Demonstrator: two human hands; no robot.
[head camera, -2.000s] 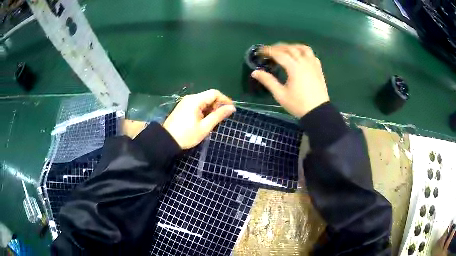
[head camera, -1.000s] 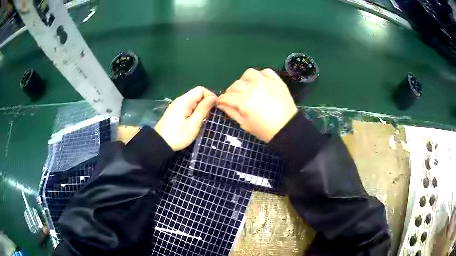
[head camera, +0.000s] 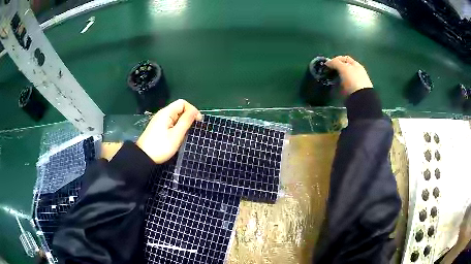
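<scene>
A black gridded pad sheet (head camera: 235, 154) lies in front of me, overlapping another gridded sheet (head camera: 191, 221) below it. My left hand (head camera: 168, 131) grips the top left corner of the upper sheet between thumb and fingers. My right hand (head camera: 351, 75) is at the open top of a black cylindrical unit (head camera: 320, 85) on the green belt, fingertips at its rim. Whether a small pad is in the fingertips cannot be seen. Another upright cylindrical unit (head camera: 148, 85) stands behind my left hand.
More cylindrical units stand at far left (head camera: 32, 102) and right (head camera: 421, 86) on the green belt (head camera: 232, 56). A white post (head camera: 57, 77) slants at left. Spare sheets (head camera: 62, 175) lie by my left forearm. A white perforated strip (head camera: 426, 175) lies at right on the tan cover (head camera: 299, 175).
My right hand has moved from the sheet's top corner, beside my left hand, out to the right onto a cylindrical unit. My left hand stays at the sheet's corner.
</scene>
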